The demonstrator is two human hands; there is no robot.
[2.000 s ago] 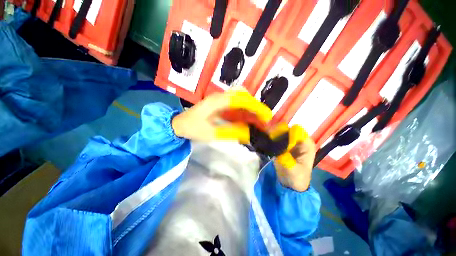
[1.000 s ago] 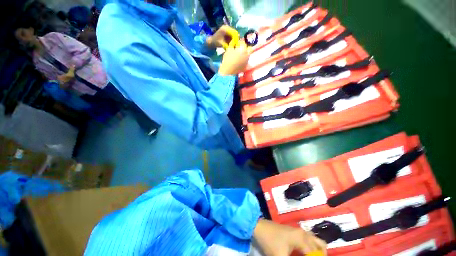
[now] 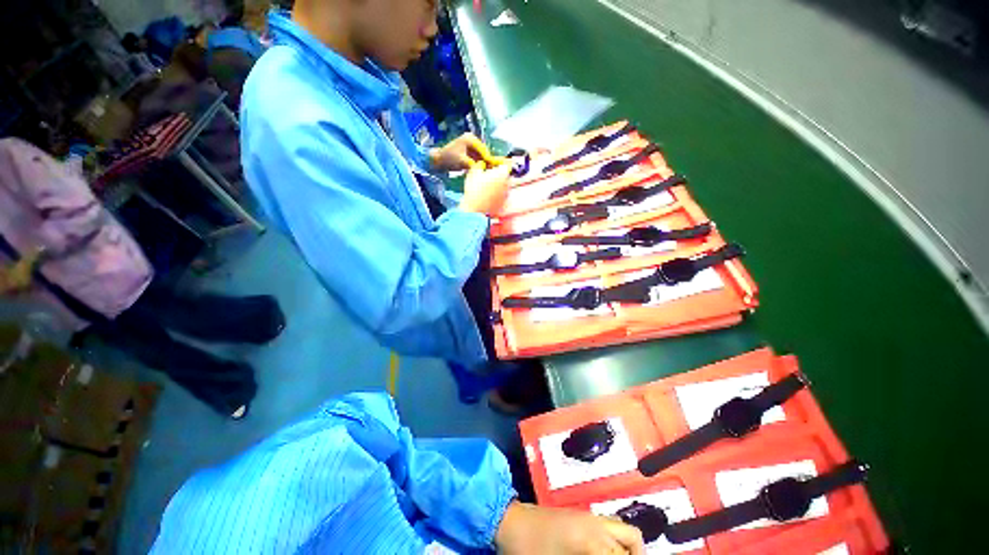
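Observation:
An orange-red watch tray [image 3: 651, 434] lies at the bottom right, with dark watches on white slips. One round watch [image 3: 588, 441] sits in the upper left compartment without a long strap laid out. Another watch [image 3: 740, 415] lies to its right with its black strap stretched out. My left hand [image 3: 569, 531] is at the bottom edge, beside a dark watch [image 3: 645, 520] in the lower left compartment. Its fingers are partly cut off, so I cannot tell whether it holds anything. My right hand is out of the picture.
A person in a blue smock [image 3: 336, 206] stands to the left of the bench, yellow covers on the fingers, hands at a second orange-red tray [image 3: 651, 314] of watches. The green bench [image 3: 781, 217] has a pale raised edge. Another person in pink [image 3: 71, 233] is at far left.
The view has swung left from my two hands working on a dark piece to the neighbouring person and tray. My right hand has left the picture; my left hand is now low by my tray.

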